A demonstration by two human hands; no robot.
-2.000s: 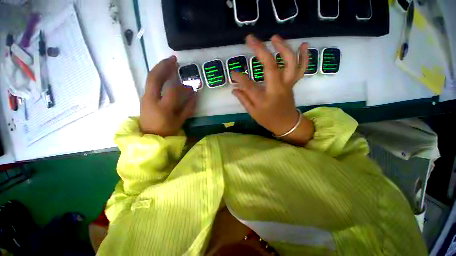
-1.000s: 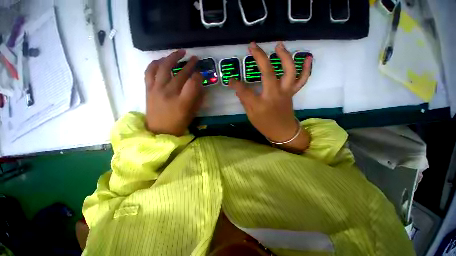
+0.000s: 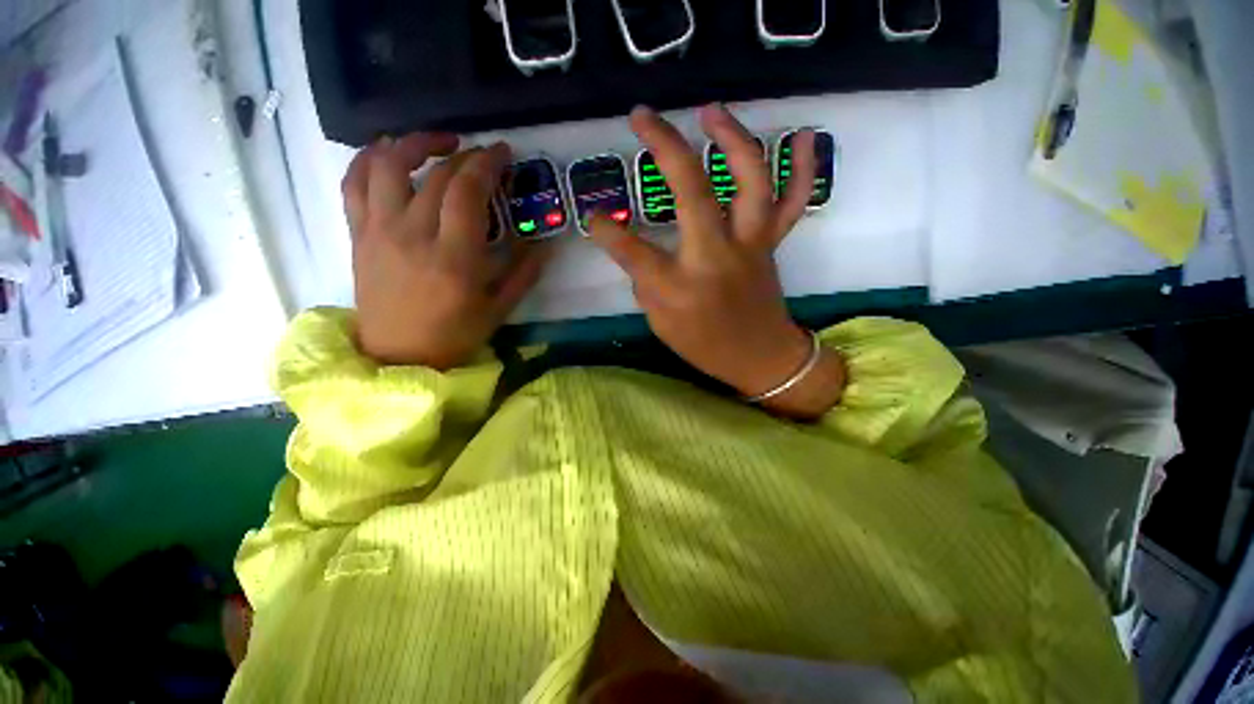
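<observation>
A row of smartwatches [image 3: 657, 187] lies on the white bench surface. The two nearest my left hand [image 3: 429, 248] show red and green buttons; those to the right show green text lines. My left hand covers the row's left end, its fingers curled over a watch that is mostly hidden. My right hand [image 3: 715, 268] is spread over the right part of the row, thumb at the screen of the second button-showing watch [image 3: 600, 190]. Whether the left fingers grip a watch is hidden. Behind lies a black foam tray [image 3: 426, 76] holding several blank-screened watches [image 3: 791, 17].
Record sheets [image 3: 103, 234] and a pen [image 3: 66, 268] lie at the left. At the right, a dark pen [image 3: 1066, 103] lies on yellow and white papers [image 3: 1135, 165]. The green bench edge [image 3: 880, 305] runs in front of my yellow sleeves.
The view has shifted, so tray and watches appear further left. Watches that showed green text now show red and green buttons. My left fingers have curled over the row's left end; my right hand remains spread.
</observation>
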